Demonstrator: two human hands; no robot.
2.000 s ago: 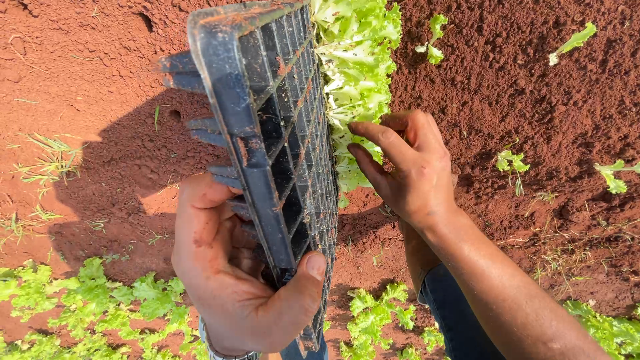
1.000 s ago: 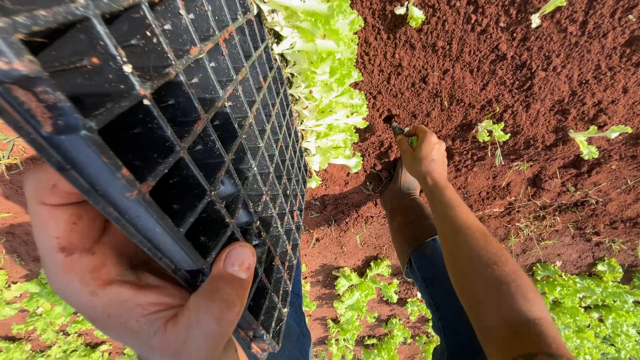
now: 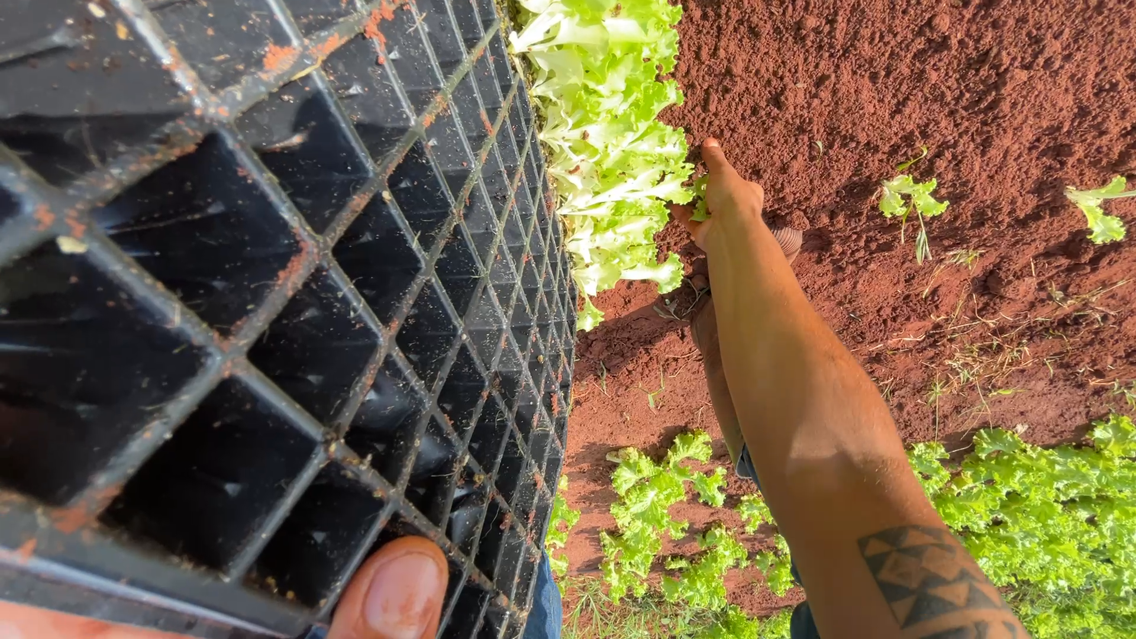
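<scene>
My left hand grips the near edge of a black plastic seedling tray, its thumb over the rim; the rest of that hand is mostly out of view. Many of the tray's cells near me hold no plant, and lettuce seedlings stand packed along its far side. My right hand is low at the red soil, just right of those seedlings, with a lettuce seedling at its fingers. Part of that seedling is hidden by the hand and the tray's leaves.
Small lettuce seedlings stand spaced out in the red soil to the right. Rows of larger lettuce grow along the bottom. My foot and lower leg are partly hidden beneath my right forearm.
My right hand has gone from the tray's seedlings down to the soil. The tray has come closer to the camera and turned its cells toward it, still held by my left hand.
</scene>
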